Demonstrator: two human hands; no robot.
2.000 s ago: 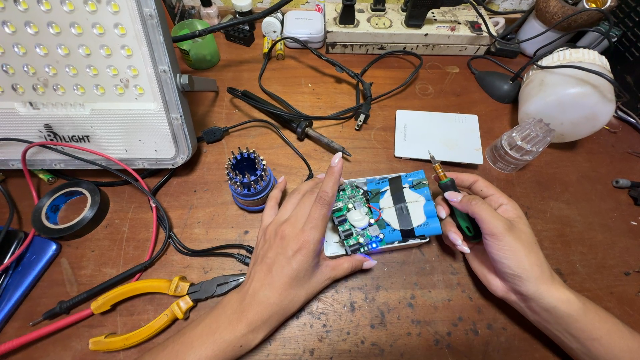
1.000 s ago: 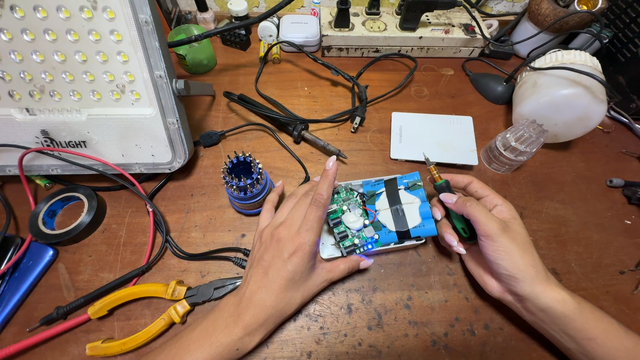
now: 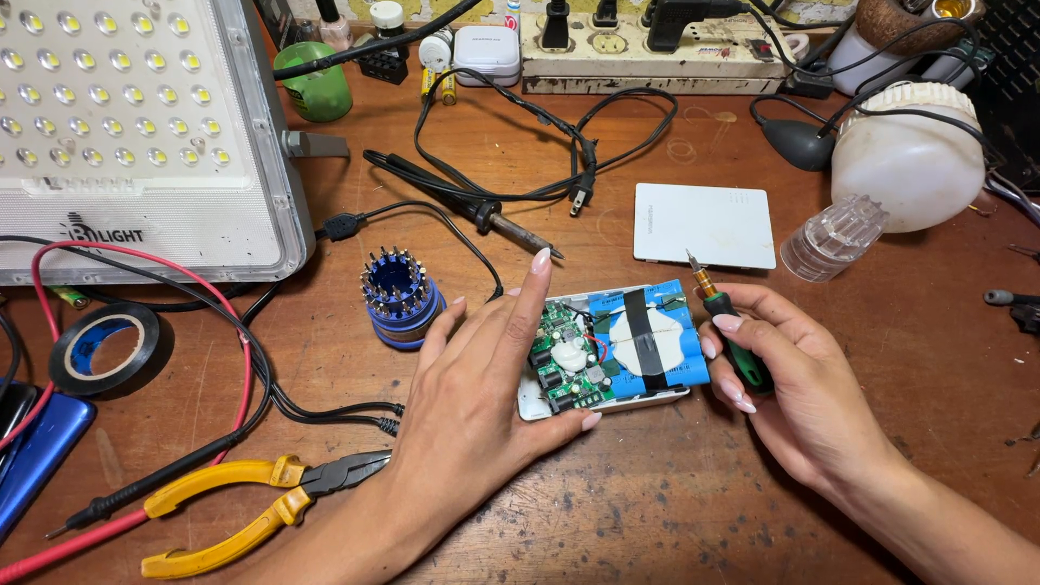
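Note:
My left hand (image 3: 479, 390) holds the left end of an opened white device case, with the thumb along its near edge and the index finger raised beyond its far edge. In the case lie a green circuit board (image 3: 569, 357) with white glue on it and a blue battery pack (image 3: 650, 337) crossed by black tape. My right hand (image 3: 780, 366) grips a green-handled screwdriver (image 3: 735, 345), its tip pointing up and away, beside the pack's right end. A white cover (image 3: 704, 225) lies flat behind the case. At the left hand's far side stands a blue bit holder (image 3: 400, 296) full of screwdriver bits.
A soldering iron (image 3: 487, 213) with its cord lies behind the case. Yellow-handled pliers (image 3: 284, 496), test leads and black tape (image 3: 106, 349) are at the left, below an LED floodlight (image 3: 138, 219). A power strip (image 3: 650, 61) runs along the back; a clear plastic cap (image 3: 833, 240) lies right.

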